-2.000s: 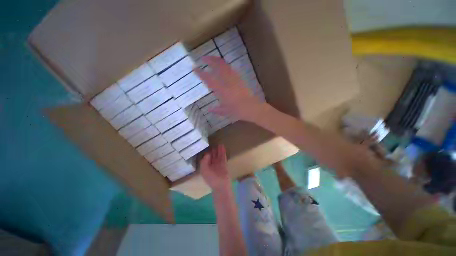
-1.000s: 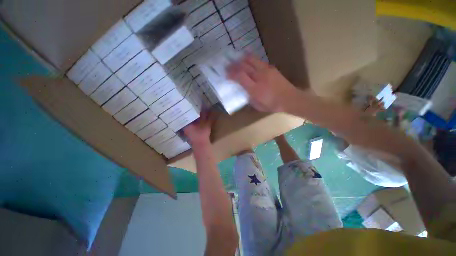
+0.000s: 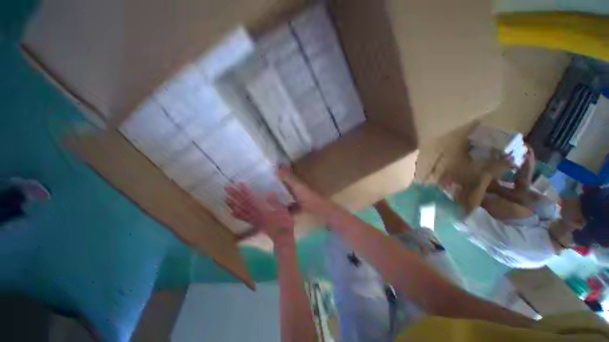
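Observation:
White product boxes (image 3: pixel 201 131) stand in rows inside the large brown shipping carton (image 3: pixel 360 160); the image is blurred. A lower row (image 3: pixel 312 67) lies along the carton's right side, with a deeper gap between the rows. My left hand (image 3: pixel 262 208) lies with spread fingers on the near end of the left rows. My right hand (image 3: pixel 304 190) is beside it at the near inner edge, fingers blurred. I see no box lifted in either hand.
Carton flaps (image 3: pixel 157 200) spread around the opening. At right a seated person (image 3: pixel 514 220) holds white boxes (image 3: pixel 497 141) over brown cardboard, near a blue-framed item (image 3: pixel 582 172). A white panel (image 3: pixel 224 314) is at the bottom. Part of a foot or shoe (image 3: pixel 30 192) shows at far left.
My right hand has moved back toward the carton's near edge and no longer holds the white box. My left hand now lies on top of the boxes. The seated person has come further into view.

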